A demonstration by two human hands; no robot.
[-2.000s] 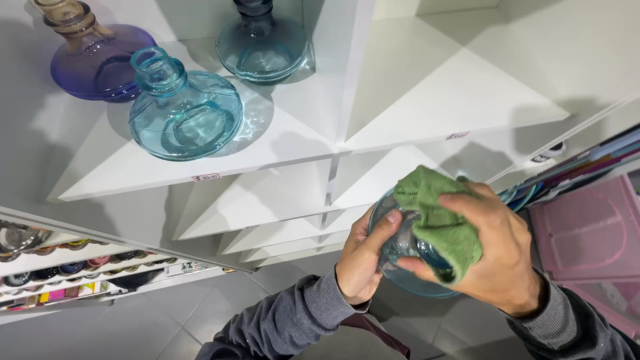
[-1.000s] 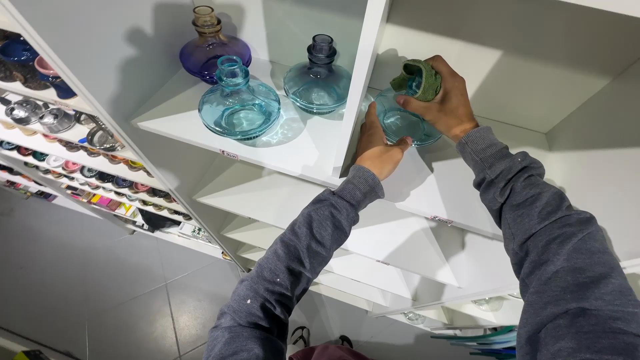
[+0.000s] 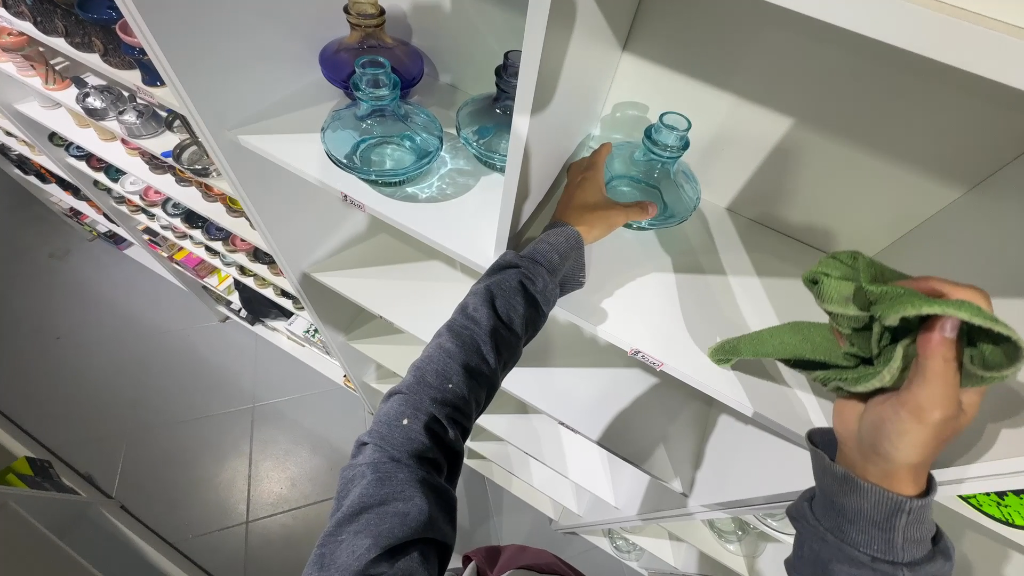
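A light-blue glass vase (image 3: 654, 178) with a narrow neck stands upright on the white shelf in the right compartment. My left hand (image 3: 600, 196) grips its round body from the left, thumb in front. At the right, my right hand (image 3: 920, 384) holds a bunched green cloth (image 3: 872, 328) above the shelf, away from the vase. Beyond the divider, in the left compartment, are a similar light-blue glass vase (image 3: 382, 132), a purple glass vase (image 3: 376, 52) behind it and a dark blue-grey glass vase (image 3: 486, 120), partly hidden by the divider.
A white upright divider (image 3: 528, 120) separates the compartments. More white shelves (image 3: 400, 292) lie below, with glassware (image 3: 732, 532) low at the right. Shelves at the left hold many small bowls (image 3: 152, 194) and metal pieces (image 3: 140, 118). Grey floor tiles (image 3: 216, 456) show beneath.
The cloth was at the vase's neck; my right hand has moved off to the right with it. My left hand stays on the vase. Two seconds ago both hands held the vase in front of the shelves.
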